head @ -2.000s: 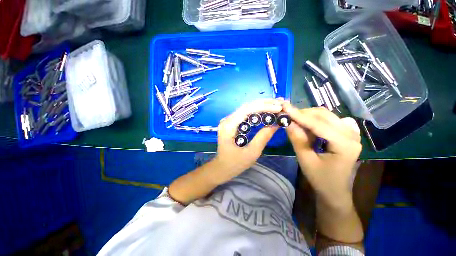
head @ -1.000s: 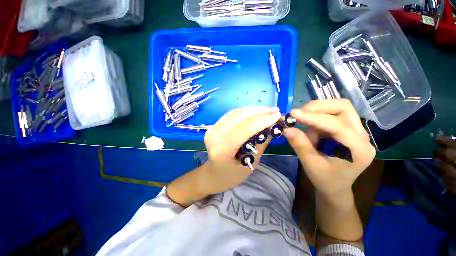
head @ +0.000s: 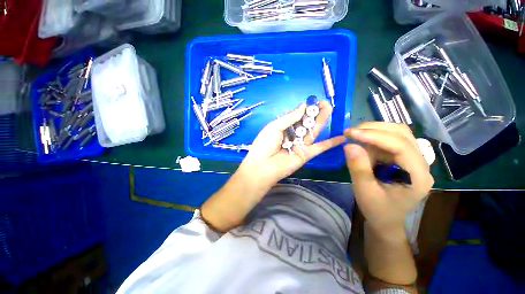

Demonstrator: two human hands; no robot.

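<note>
My left hand (head: 276, 146) is palm up over the front edge of the blue work tray (head: 270, 41) and holds several silver cylinders (head: 301, 132), seen end-on, some with a thin pin. My right hand (head: 383, 172) is just to the right, fingertips near my left fingers but not on the cylinders. It is curled around a dark blue tool (head: 392, 174), mostly hidden in the fist. Several silver cylinders with pins (head: 221, 124) lie in the left part of the tray. One lies alone at its right side (head: 328, 82).
A clear box of loose parts (head: 495, 95) sits right, above a black phone (head: 480, 152). Loose sleeves (head: 390, 107) lie beside it. A clear box of parts (head: 286, 26) is beyond the tray. A lidded box (head: 124, 95) and second blue tray (head: 43, 103) are left, with crumpled tissue (head: 189, 163).
My left hand has opened and turned palm up, spreading the cylinders. My right fingertips have come away from them. The whole view has shifted, and the hand at the right edge is gone.
</note>
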